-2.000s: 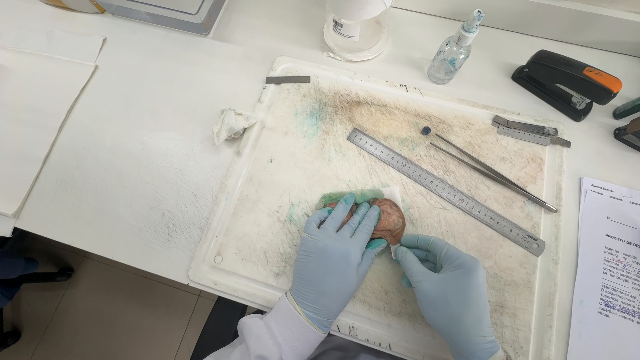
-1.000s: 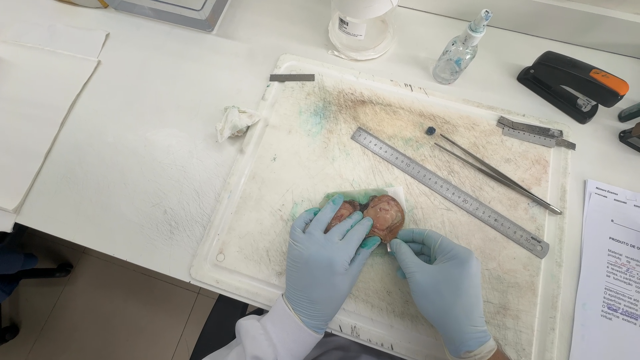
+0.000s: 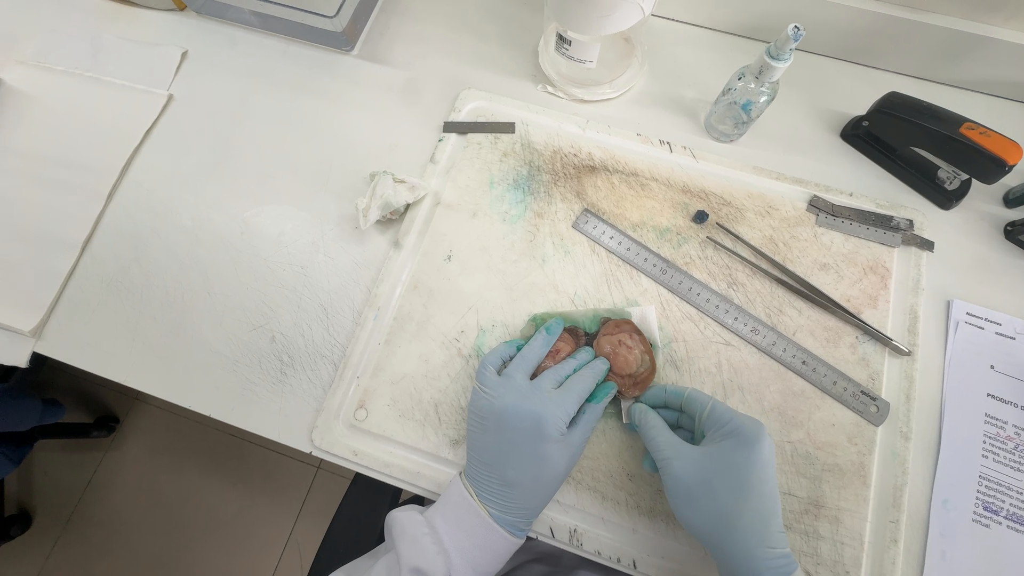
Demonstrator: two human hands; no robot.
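Note:
A pinkish-brown tissue specimen (image 3: pixel 627 357) lies on a green-stained white paper (image 3: pixel 645 318) on the white cutting board (image 3: pixel 416 308). My left hand (image 3: pixel 534 408), in a pale blue glove with green-stained fingertips, rests its fingers over the specimen's left part and partly hides it. Beside the lower right edge of the specimen, the thumb and index finger of my gloved right hand (image 3: pixel 704 464) are pinched together close to a paper corner; whether they grip anything is unclear. A steel ruler (image 3: pixel 728 316) and long metal tweezers (image 3: pixel 808 288) lie to the upper right.
Blade strips (image 3: pixel 864 222) lie at the board's upper right, another strip (image 3: pixel 478 127) at its upper left, beside crumpled paper (image 3: pixel 388 198). Behind stand a clear container (image 3: pixel 592 56), a spray bottle (image 3: pixel 744 96) and a black stapler (image 3: pixel 928 148). Printed sheets (image 3: pixel 976 456) lie right.
The rounded right part of the specimen shows more fully than two seconds ago, with my left fingers now further left on it. My right hand stays close to its lower right edge.

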